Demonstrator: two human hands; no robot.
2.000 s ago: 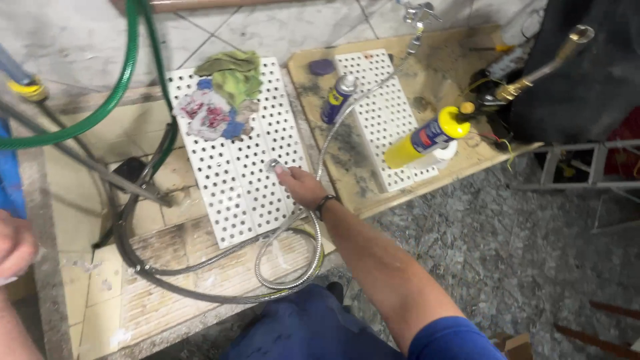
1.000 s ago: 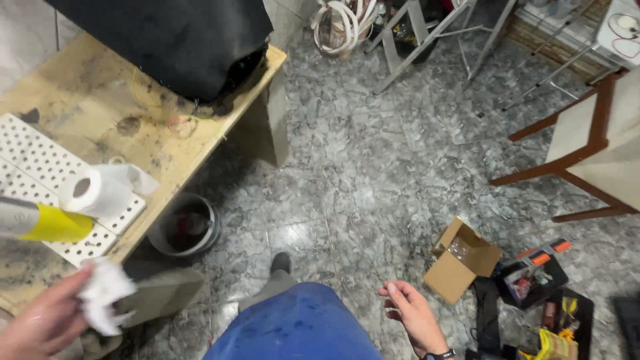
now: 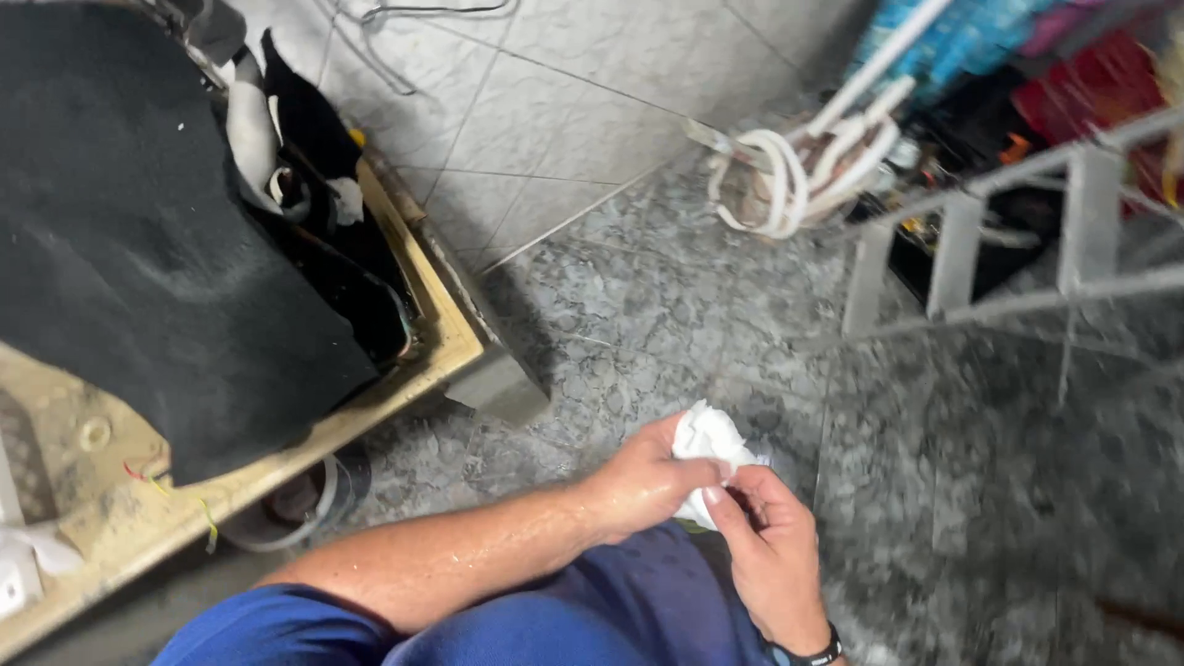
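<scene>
My left hand [image 3: 647, 481], its forearm wet, holds a crumpled piece of white paper [image 3: 710, 439] in front of my blue shirt. My right hand [image 3: 770, 541], with a dark band on the wrist, meets it from the right. Its thumb and fingers pinch the lower right part of the same paper. The fingertips of both hands nearly touch, and part of the paper is hidden behind them.
At left is a wooden bench [image 3: 407, 384] partly covered by a black sheet [image 3: 176, 259]. A bucket [image 3: 314, 509] stands below its edge. White coiled tubing [image 3: 786, 185] lies near the wall; a metal stepladder [image 3: 953, 250] is at upper right.
The view has swung far from the bench with the perforated panels. One second ago the paper was in my left hand alone, the hands wide apart; now both hands are together on it.
</scene>
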